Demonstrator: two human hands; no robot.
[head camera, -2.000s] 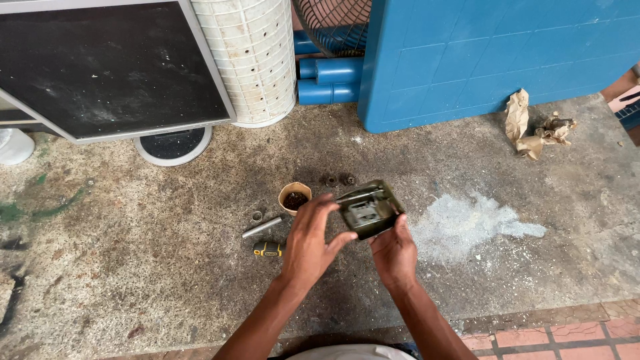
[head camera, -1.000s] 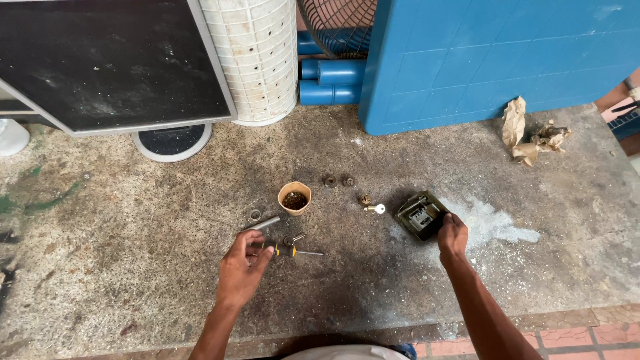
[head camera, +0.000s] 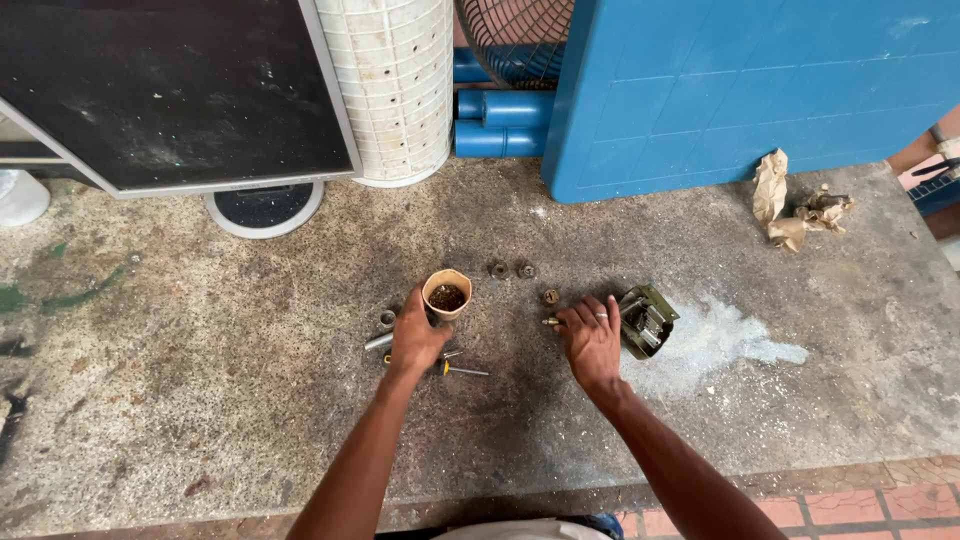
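My left hand (head camera: 420, 330) grips a small tan cup (head camera: 448, 315) that holds dark bits. Below it lies a screwdriver with a yellow and black handle (head camera: 466, 370); a metal tube (head camera: 379, 341) and a metal ring (head camera: 387, 319) are to its left. My right hand (head camera: 592, 334) has its fingertips at a small brass piece (head camera: 551, 322); part of that piece is hidden by the fingers. A round brass part (head camera: 551, 297) lies just above. Right of that hand, an open dark green metal case (head camera: 646, 321) shows metal parts inside. Two small round metal parts (head camera: 514, 270) sit further back.
A dusty monitor (head camera: 180, 90) stands at the back left, beside a white perforated cylinder (head camera: 397, 90). Blue pipes (head camera: 517, 109), a fan guard (head camera: 517, 37) and a big blue panel (head camera: 720, 97) are behind. Crumpled brown paper (head camera: 787, 206) and pale powder (head camera: 720, 337) lie right.
My left hand has moved from beside the screwdriver to the tan cup. My right hand has let go of the green case and moved left to the brass piece, where a key showed earlier.
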